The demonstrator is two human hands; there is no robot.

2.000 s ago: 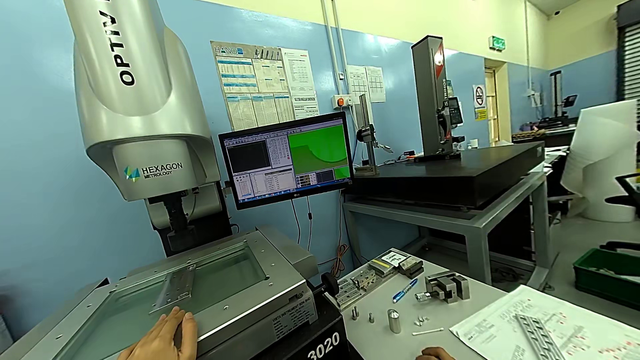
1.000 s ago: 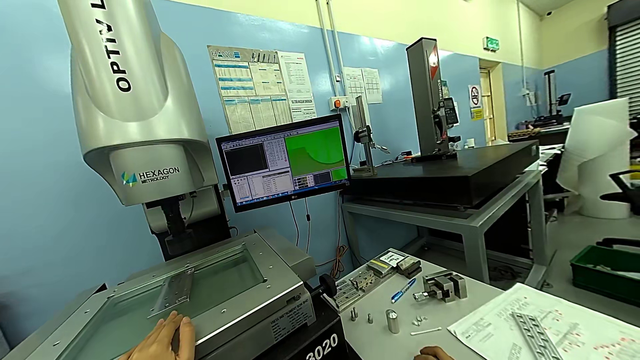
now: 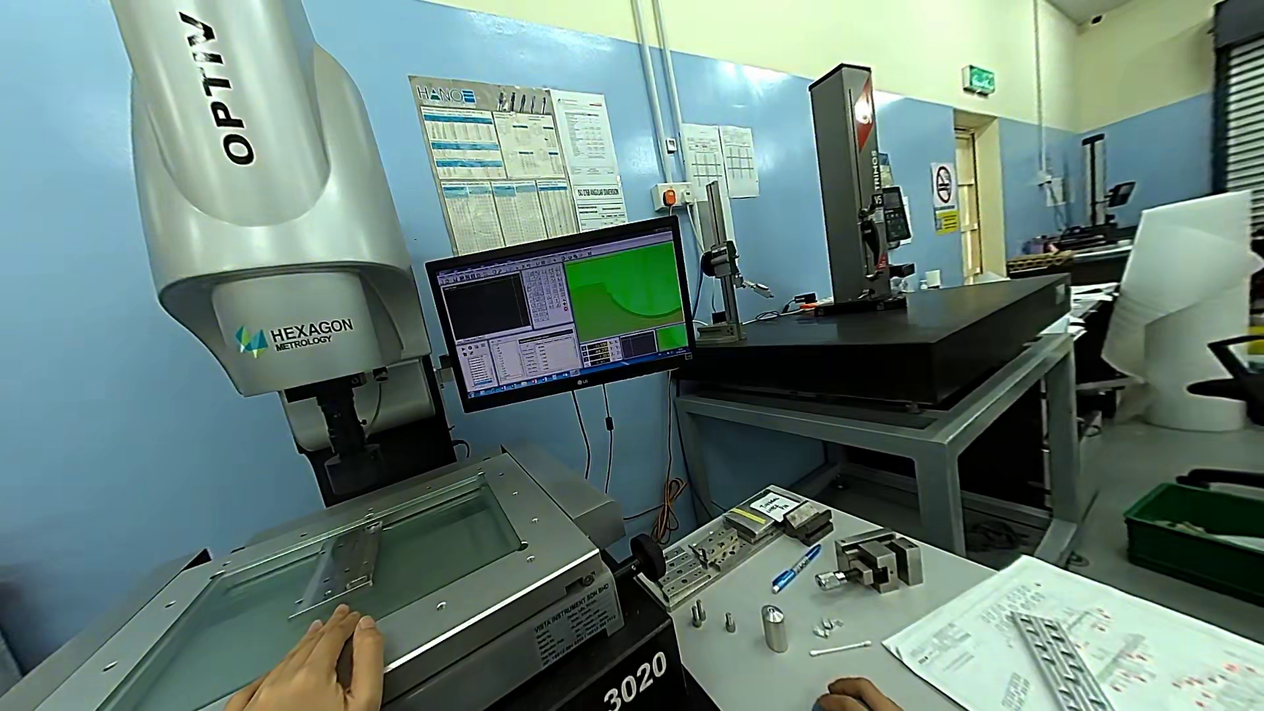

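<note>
My left hand [image 3: 321,664] reaches in at the bottom, its fingertips at the near end of a flat metal plate [image 3: 348,563] with small holes. The plate lies on the glass stage [image 3: 434,545] of a Hexagon Optiv vision measuring machine [image 3: 262,197], in front of its lens [image 3: 346,434]. Whether the fingers press on the plate cannot be told. At the bottom edge only part of my right hand [image 3: 855,695] shows, by the table, near a cotton swab [image 3: 840,649] and a metal cylinder [image 3: 774,629]; what it holds is hidden. The monitor [image 3: 563,311] shows a green camera picture.
On the side table lie a small vise [image 3: 879,561], a blue marker [image 3: 796,570], a drilled fixture plate [image 3: 706,558], small metal pins [image 3: 698,613] and a drawing [image 3: 1136,632] with a slotted metal part [image 3: 1060,662] on it. Behind stands a black surface plate [image 3: 889,341] with a height gauge [image 3: 851,188].
</note>
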